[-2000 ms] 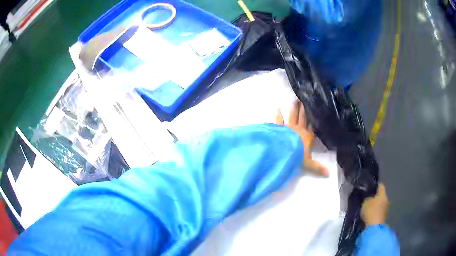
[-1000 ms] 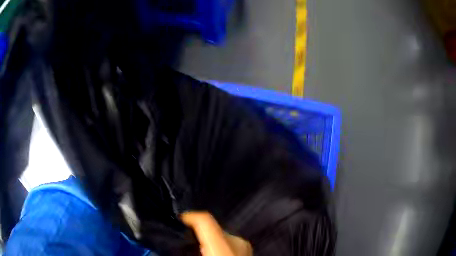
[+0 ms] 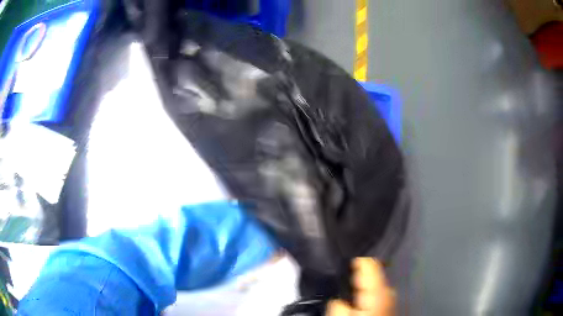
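A large shiny black bag (image 3: 370, 166) bulges from the top centre to the bottom, blurred. White sheets (image 3: 148, 154) lie in its mouth, on its left side. My right hand (image 3: 364, 290) grips the bag's edge at the bottom, cut off by the frame. My left arm, in a blue sleeve, reaches from the lower left across the white sheets to the bag. Only a blurred trace of my left hand (image 3: 279, 254) shows past the cuff; its fingers are hidden.
A blue tray (image 3: 62, 108) with white pieces and a ring stands at the upper left. Clear film and white waste (image 3: 37, 160) lie below it. A blue crate (image 3: 386, 105) is on the grey floor behind the bag, near yellow-black tape (image 3: 361, 49). A red-orange item shows upper right.
The view has swung right and down to the bag and floor. The bag bulges out over the crate. My left hand, spread on the white sheets earlier, is now mostly hidden.
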